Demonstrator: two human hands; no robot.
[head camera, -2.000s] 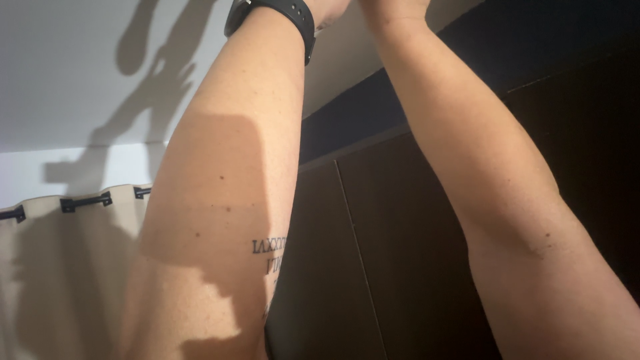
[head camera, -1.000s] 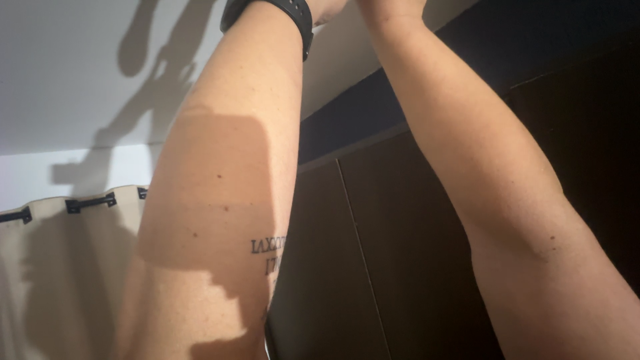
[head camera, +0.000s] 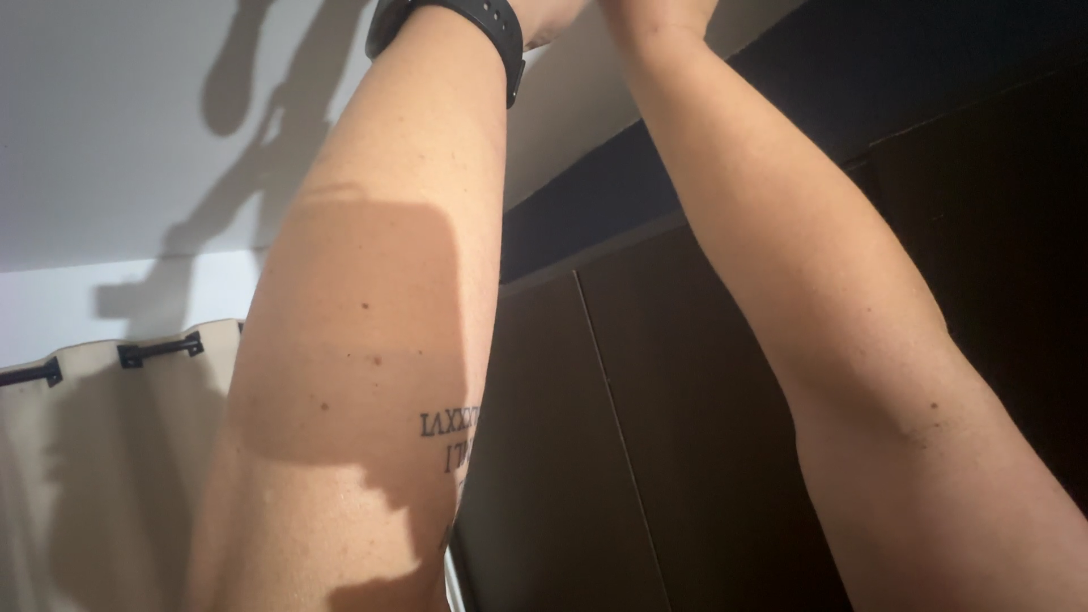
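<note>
Both my arms reach upward past the top edge of the head view. Only the base of my left hand (head camera: 551, 19) shows, above a wrist with a black watch strap (head camera: 489, 24); its fingers are out of frame. Part of my right hand (head camera: 659, 15) shows at the top, close to the left one, and its fingers are cut off too. What either hand holds or touches is hidden. A shadow lies across my left forearm, which bears tattooed characters.
A light curtain (head camera: 127, 459) hangs from a dark rod (head camera: 161, 348) at the lower left. The pale ceiling (head camera: 102, 127) carries shadows of arms and an object. Dark cabinet-like panels (head camera: 561, 408) stand behind my arms, below a dark blue wall strip (head camera: 586, 195).
</note>
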